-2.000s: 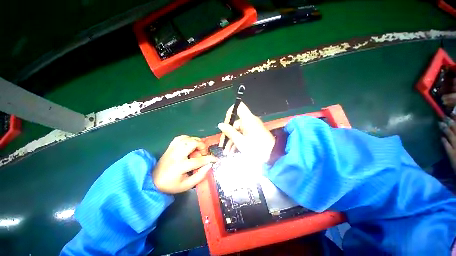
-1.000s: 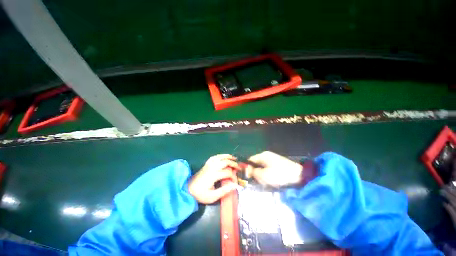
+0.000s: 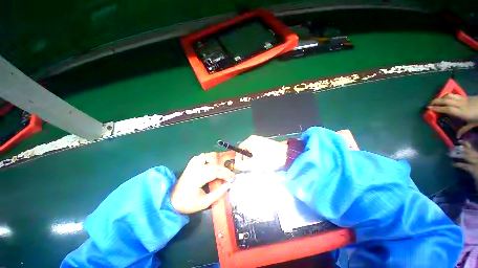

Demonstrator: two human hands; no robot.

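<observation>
A red fixture lies in front of me around an open tablet. Glare washes out much of the tablet's inside. My left hand is at the fixture's upper left corner, fingertips close together on a tiny dark part at the tablet's edge; whether they grip it I cannot tell. My right hand is beside it, just to the right, holding a dark pen-like tool that slants up to the left. The tool's lower end is hidden by the fingers.
Beyond the chipped edge strip, the green belt carries a red-framed tablet and a bare black unit. A dark mat lies beyond my fixture. A pale metal post stands left. Another person's hands are at a red frame far right.
The view has tilted down again since one second ago. The tool, upright two seconds ago, now leans left. Both hands stay at the fixture's upper left corner. The neighbour's hands are further onto their frame.
</observation>
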